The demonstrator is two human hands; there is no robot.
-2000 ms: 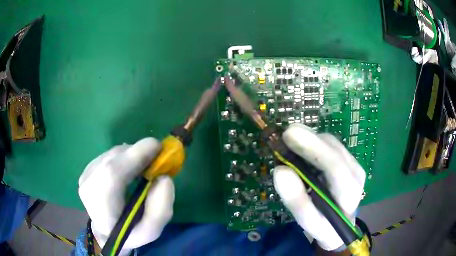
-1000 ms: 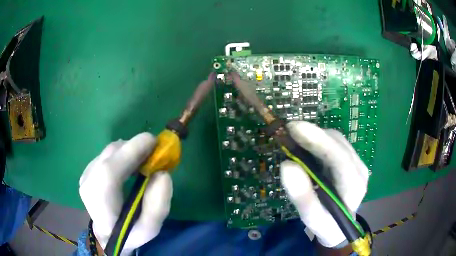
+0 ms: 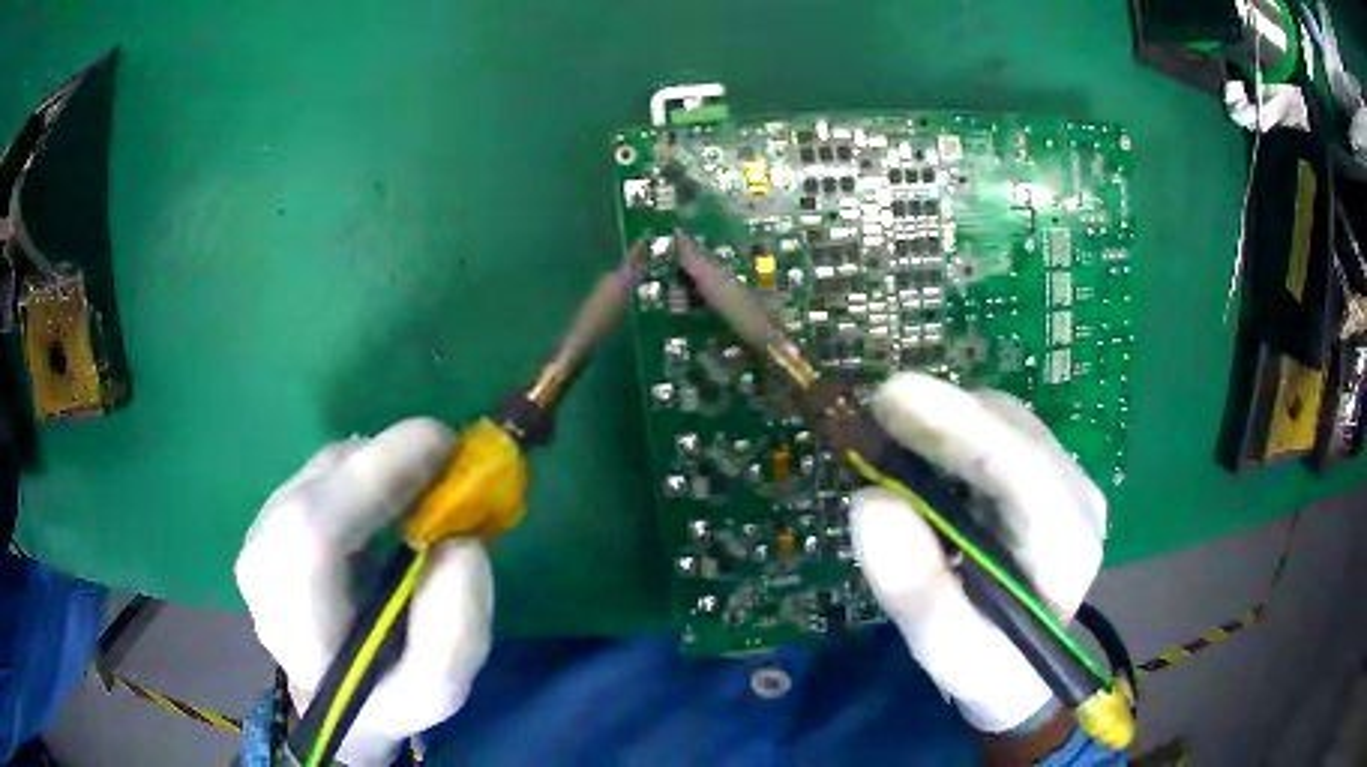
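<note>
A green circuit board (image 3: 997,405) with rows of small silver, black and yellow parts lies in front of me. My left hand (image 3: 360,562), in a white glove, holds the left soldering iron (image 3: 474,483) with a yellow collar. My right hand (image 3: 997,525), also gloved, holds the right soldering iron (image 3: 937,525) with a green-yellow stripe, over the board. Both tips point at a silver part (image 3: 661,247) near the board's left edge, one on each side. Whether they touch it cannot be told.
A white bracket (image 3: 690,96) projects from the board's top left corner. An iron stand with a sponge (image 3: 63,348) is at the far left; another with a sponge (image 3: 1292,408) is at the right. The green mat (image 3: 375,195) lies beneath.
The board has moved up and slightly left in view. The two tips now point at a silver part lower along its left edge. Both hands still hold their irons.
</note>
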